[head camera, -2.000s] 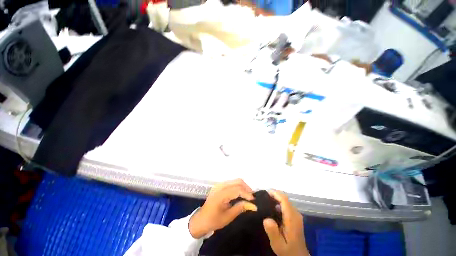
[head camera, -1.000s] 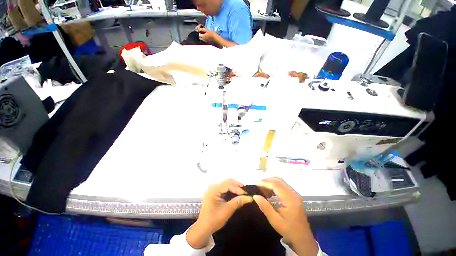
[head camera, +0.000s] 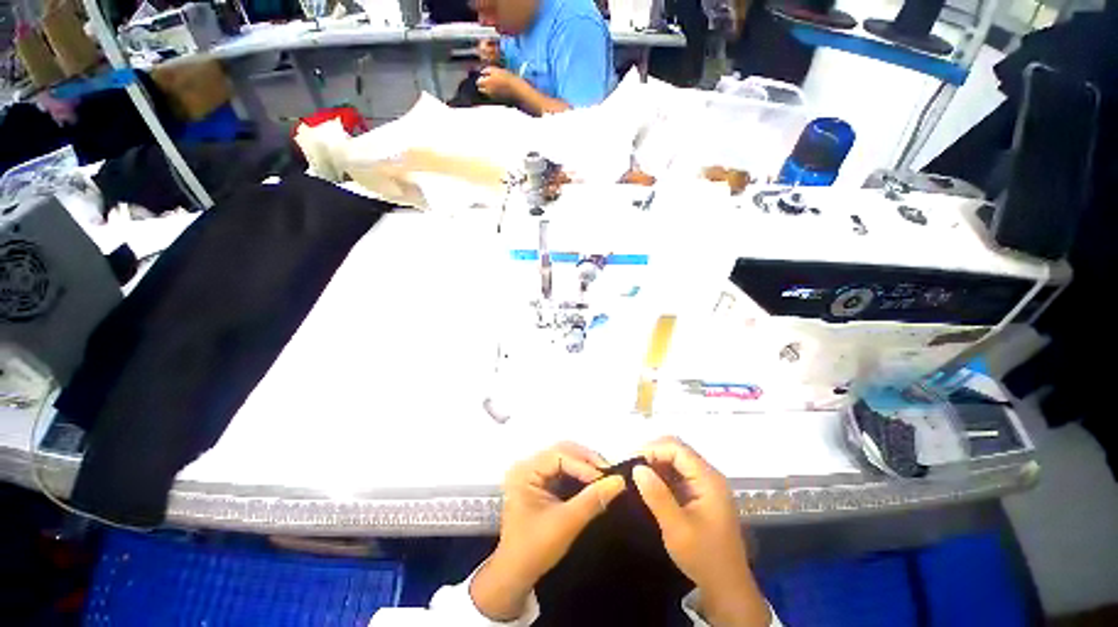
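A black fabric panel (head camera: 613, 557) hangs down from my hands at the front edge of the table, over my lap. My left hand (head camera: 552, 514) pinches its top edge between thumb and fingers. My right hand (head camera: 693, 508) pinches the same edge close beside it, and the two hands nearly touch. The yellow template strip (head camera: 656, 365) lies on the machine bed beyond my hands. Pink and blue thread snips (head camera: 721, 390) lie right of the strip. The presser foot and needle area (head camera: 566, 321) has no black fabric under it.
The white sewing machine (head camera: 883, 251) stands at the right. A large black drape (head camera: 209, 331) covers the table's left. A clear plastic box (head camera: 901, 423) sits at the right end. Blue baskets (head camera: 245, 588) are below the edge. A person in blue (head camera: 564, 55) sits behind the cream fabric (head camera: 429, 153).
The view has swung up and levelled since two seconds ago, bringing the person behind into view. Both hands have drawn closer together on the fabric's top edge, thumbs now pinching it.
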